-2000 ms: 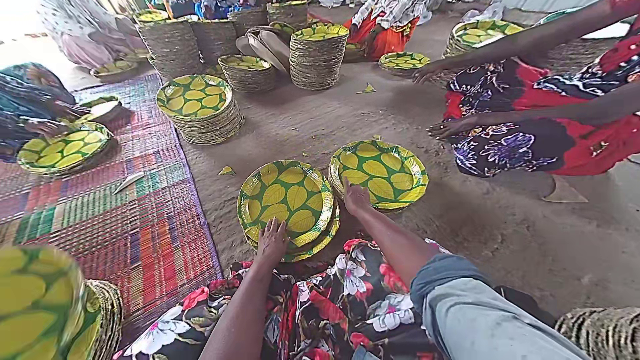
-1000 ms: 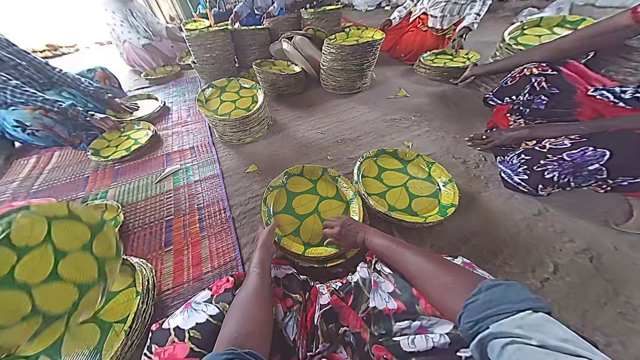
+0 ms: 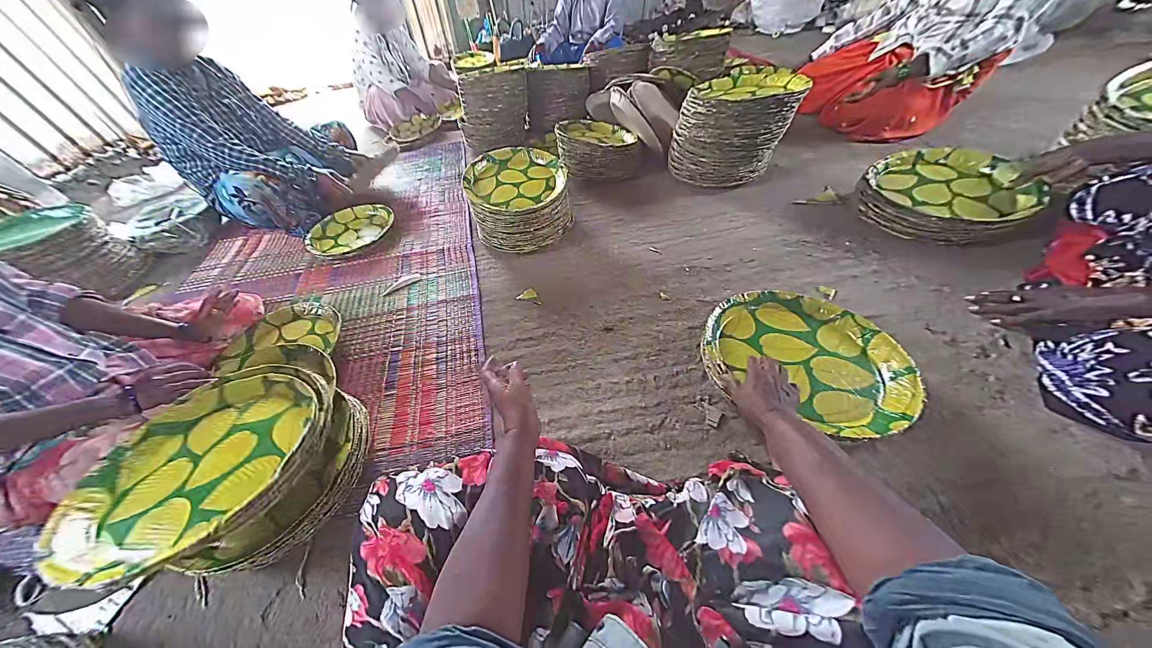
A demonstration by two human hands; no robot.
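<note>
My right hand (image 3: 763,392) rests on the near left rim of a round plate with a green and yellow leaf pattern (image 3: 832,373), which lies on the ground ahead of me to the right. Its fingers are partly hidden by the hand itself, so a grip is not certain. My left hand (image 3: 511,396) is raised over my floral-print lap with its fingers apart and nothing in it. It is beside the edge of a woven mat (image 3: 423,351). At the lower left, patterned plates (image 3: 202,459) lie tilted on a stack, near a co-worker's hands.
A plate stack (image 3: 517,202) stands ahead, with taller stacks (image 3: 733,126) behind. Another stack (image 3: 954,193) is at the right, under a co-worker's hand. Co-workers sit on both sides. One plate (image 3: 349,230) lies on the mat. Leaf-pattern scraps (image 3: 529,295) lie on the ground.
The plates that were between my hands in front of my lap are gone from there. My left hand now is off them, raised and empty; my right hand has moved to the right-hand plate.
</note>
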